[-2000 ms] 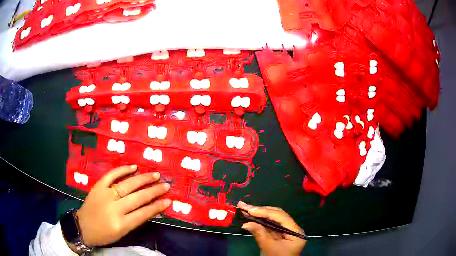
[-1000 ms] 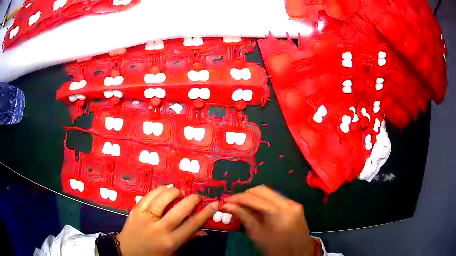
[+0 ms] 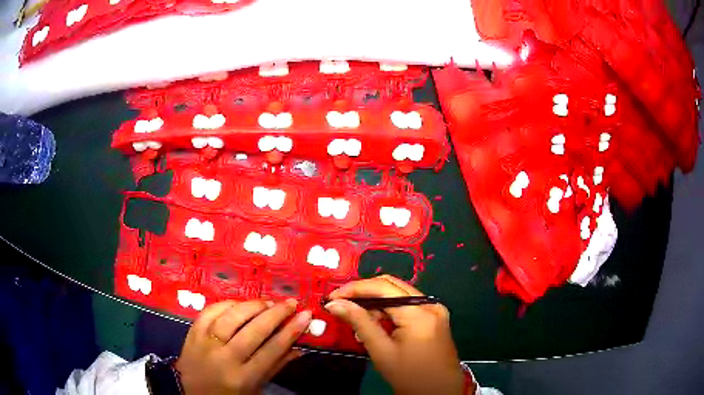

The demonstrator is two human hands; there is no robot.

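Observation:
The red motif sheet (image 3: 231,208) lies on the dark green surface, with rows of white paired shapes (image 3: 268,198) and some open holes. My left hand (image 3: 239,339) rests on its near edge, fingers together on the red fabric; whether it pinches the fabric is hidden. My right hand (image 3: 401,328) holds the slim black tweezers (image 3: 397,302) nearly level. Their tip end is at the sheet's near edge, close to my left fingertips; the exact tip is too small to tell. A white shape (image 3: 316,327) shows between the two hands.
Draped red sheets (image 3: 525,177) lie at the right, with crumpled white backing (image 3: 598,251) at their lower edge. A white covered surface (image 3: 255,42) runs behind, with another red sheet (image 3: 100,23) on it. A bluish bottle (image 3: 25,150) is at the left edge. Red scraps dot the green surface.
My left hand has moved right along the near edge since the oldest frame. My right hand has moved in beside it, and the tweezers now point left at the fabric. The view has shifted slightly.

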